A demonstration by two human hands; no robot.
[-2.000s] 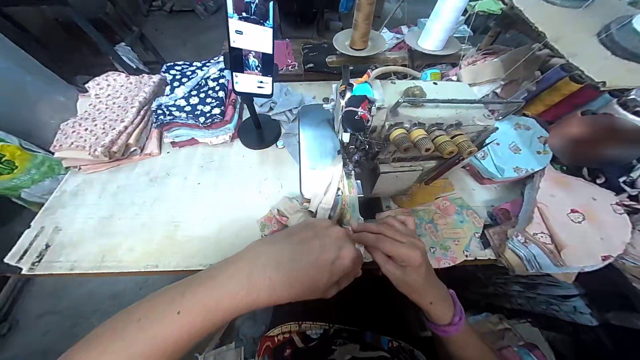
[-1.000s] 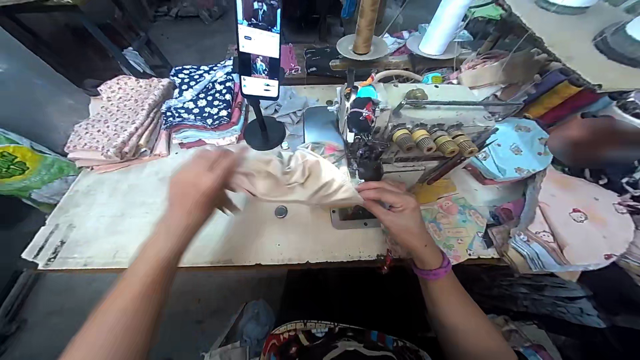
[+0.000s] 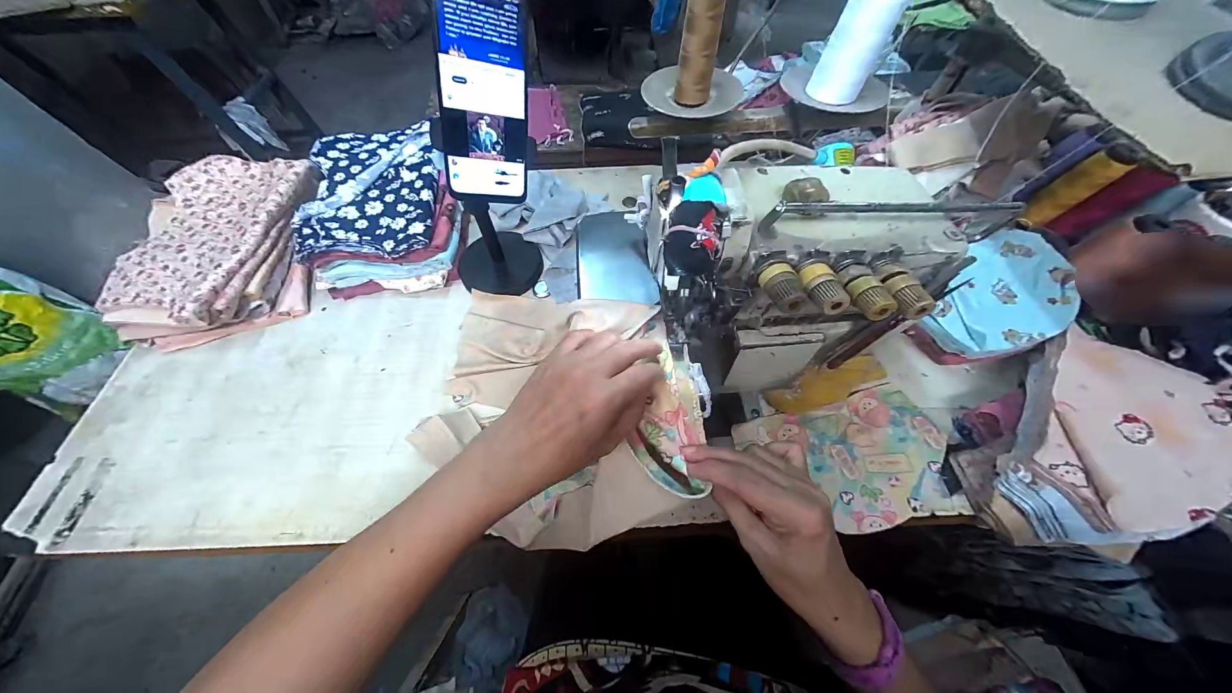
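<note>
A beige fabric piece [image 3: 510,337] with a colourfully printed section [image 3: 674,419] lies on the table in front of the overlock sewing machine [image 3: 828,221]. Bent over the cloth, my left hand [image 3: 597,395] presses it close to the machine's needle area; whether its fingers pinch the cloth is hidden. My right hand [image 3: 770,491], with a purple band at the wrist, pinches the curved, bound edge of the printed section between thumb and fingers. Right of that hand lies a separate printed cloth piece [image 3: 871,457].
Folded floral cloths [image 3: 207,241] and navy flowered cloths [image 3: 371,192] are stacked at the back left. A phone [image 3: 483,96] stands on a round black base. Thread cones [image 3: 703,48] rise behind the machine. Blue round fabric [image 3: 1011,294] and pink fabric [image 3: 1136,433] lie at the right.
One second ago my left hand was farther left, with beige cloth stretched between the hands; it has moved right, onto the cloth. The cloth now lies spread before the machine, and my right hand is lower.
</note>
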